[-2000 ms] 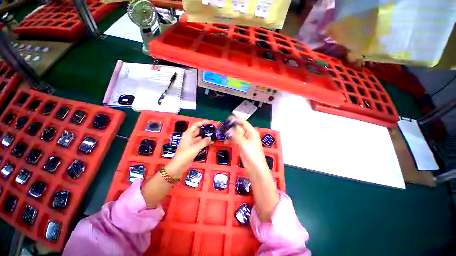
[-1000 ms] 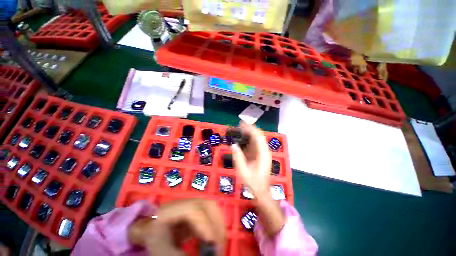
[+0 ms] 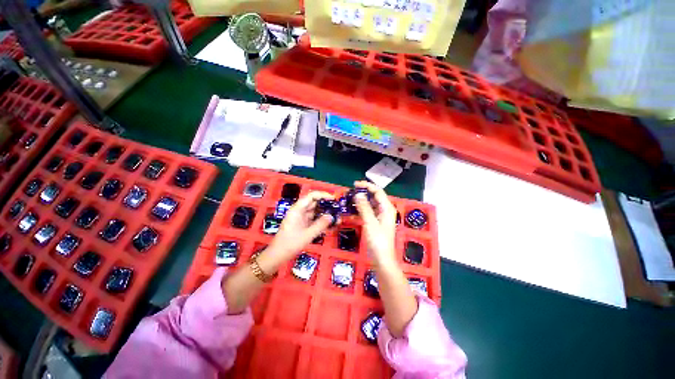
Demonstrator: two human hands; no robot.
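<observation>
The red working tray (image 3: 292,331) lies in front of me, with dark and lit watch units in its back pockets and bare pockets nearer me. My left hand (image 3: 300,222) holds a dark watch unit (image 3: 328,208) above the tray's back part. My right hand (image 3: 375,215) holds another dark unit (image 3: 360,196) close beside it. The fingers partly hide both units. A lit unit (image 3: 417,217) sits in the back right pocket.
A left tray (image 3: 200,194) full of watches stands at left. A raised tray (image 3: 444,122) sits above the bench instrument (image 3: 370,136). Papers (image 3: 248,133) with a pen (image 3: 277,136), a small white box (image 3: 384,172), a white sheet (image 3: 518,229) and a fan (image 3: 249,34) also show.
One second ago my left hand was blurred low over the near tray; now it is up beside my right hand at the back, holding a unit. The view has shifted, moving the scene slightly rightward.
</observation>
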